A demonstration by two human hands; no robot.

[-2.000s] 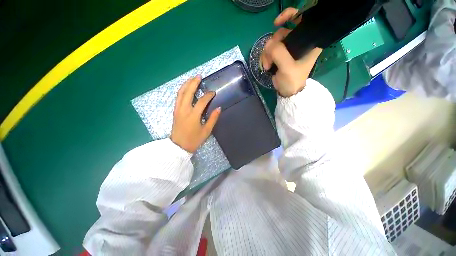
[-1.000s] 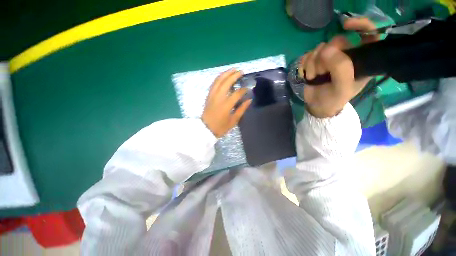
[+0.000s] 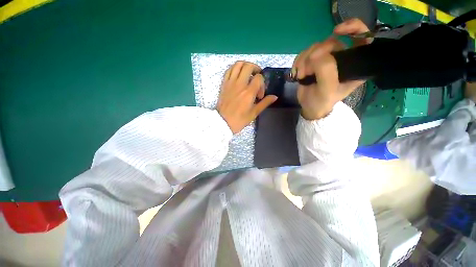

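Note:
A dark phone or small tablet unit (image 3: 277, 136) lies flat on the silvery textured mat (image 3: 209, 73). My left hand (image 3: 242, 96) rests on the unit's upper left edge, fingers bent, pressing on it and the mat. My right hand (image 3: 323, 78) grips the thick black electric screwdriver (image 3: 412, 56), which lies nearly sideways in view. Its silver tip end is over the unit's upper part, beside my left fingers. Whether the bit touches the unit cannot be told. A round dish (image 3: 356, 98) is mostly hidden behind my right hand.
A second round dark dish (image 3: 355, 11) stands at the top right. A light green box (image 3: 416, 101) with vents and cords is at the right. Another person's sleeve (image 3: 438, 146) reaches in at the right edge. A red stool (image 3: 32, 216) is below the bench, lower left.
My right hand has carried the screwdriver from over the round dish leftward to over the unit's upper part. My left hand stays on the unit. The camera view has turned and shifted.

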